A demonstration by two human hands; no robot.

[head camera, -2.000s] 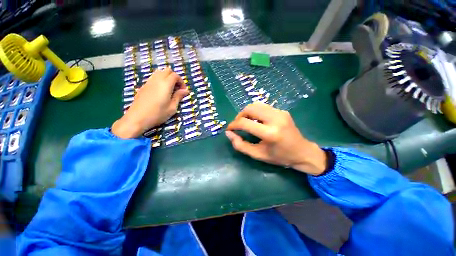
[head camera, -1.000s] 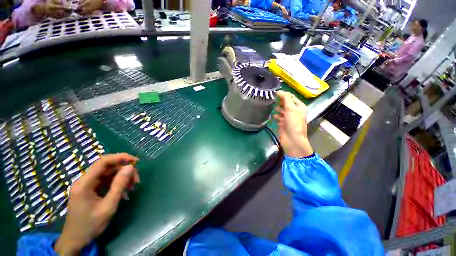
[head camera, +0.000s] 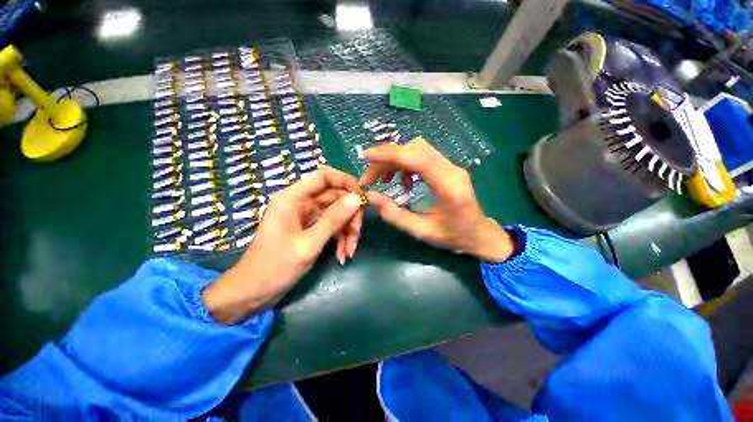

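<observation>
My left hand (head camera: 293,231) holds a small battery cell by its yellow-amber end (head camera: 362,199) between thumb and fingers; most of the cell is hidden by the fingers. My right hand (head camera: 438,202) is at the same end, its thumb and index fingertip close around it; whether it grips a strip is too small to tell. The full clear blister tray (head camera: 291,58) with columns of cells lies behind my left hand. The second clear tray (head camera: 462,136) lies behind my right hand, with a small group of cells (head camera: 381,129) and a green piece (head camera: 405,97).
A grey strip dispenser (head camera: 570,177) with white strips around its dark round face stands at the right. A yellow fan (head camera: 54,132) stands at the left. A metal post (head camera: 520,45), a pale rail (head camera: 450,82) and a white scrap (head camera: 490,102) are behind the trays.
The view has turned back left from the dispenser. My right hand has moved from beside the dispenser to my left hand, and their fingertips now meet at the cell's yellow end.
</observation>
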